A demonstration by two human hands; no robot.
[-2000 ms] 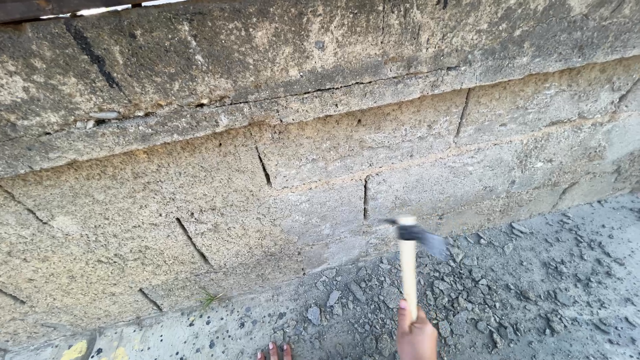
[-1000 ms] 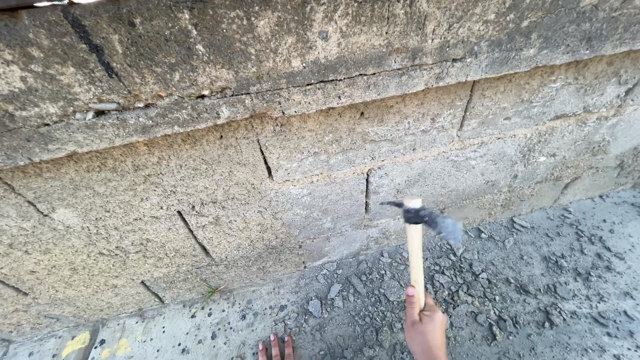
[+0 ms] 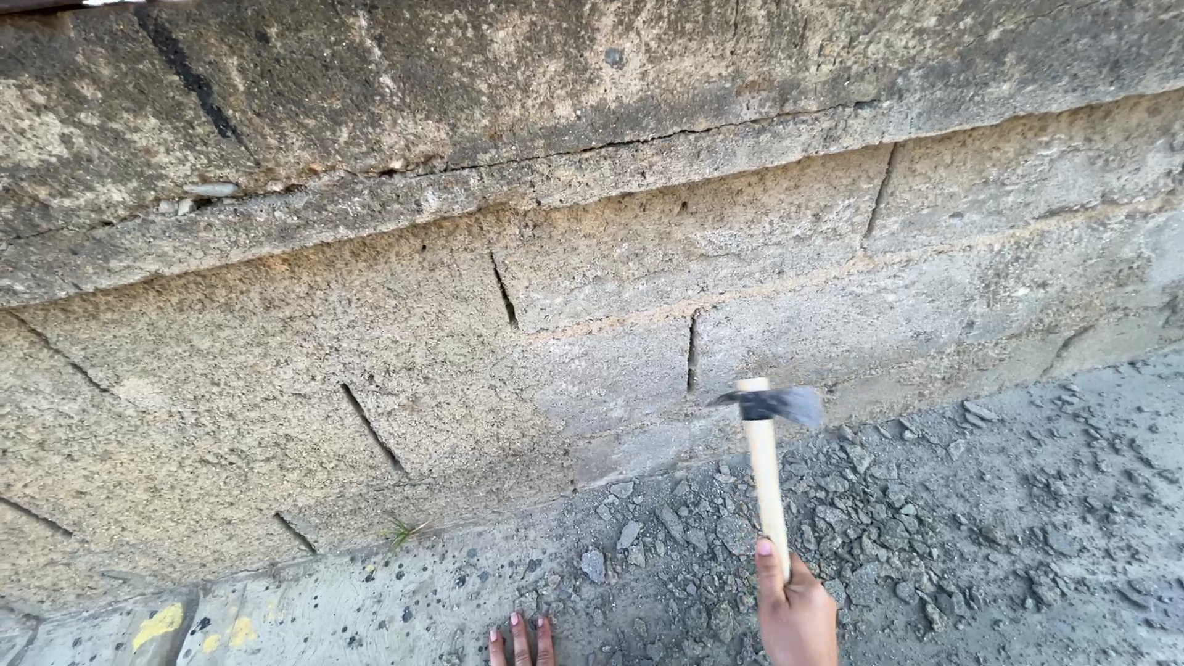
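My right hand [image 3: 797, 606] is closed around the pale wooden handle of a small pick-like hand tool [image 3: 763, 462]. Its dark metal head has a narrow point to the left and a broader, blurred blade to the right. The head is in front of the lower part of a concrete block wall [image 3: 629, 370], just below a dark vertical joint; whether it touches the wall cannot be told. Only the fingertips of my left hand [image 3: 522, 640] show at the bottom edge, slightly spread over the pavement, with no object visible in them.
Broken mortar chips and rubble [image 3: 869, 518] lie on the grey ground along the wall's foot. A cracked concrete ledge [image 3: 555, 166] juts out above the blocks. A grass tuft [image 3: 400, 532] grows at the base, and yellow paint marks [image 3: 159, 625] show at lower left.
Between the frames the tool's head has shifted slightly, still close to the same stretch of wall in my right hand. My left fingertips remain near the bottom edge.
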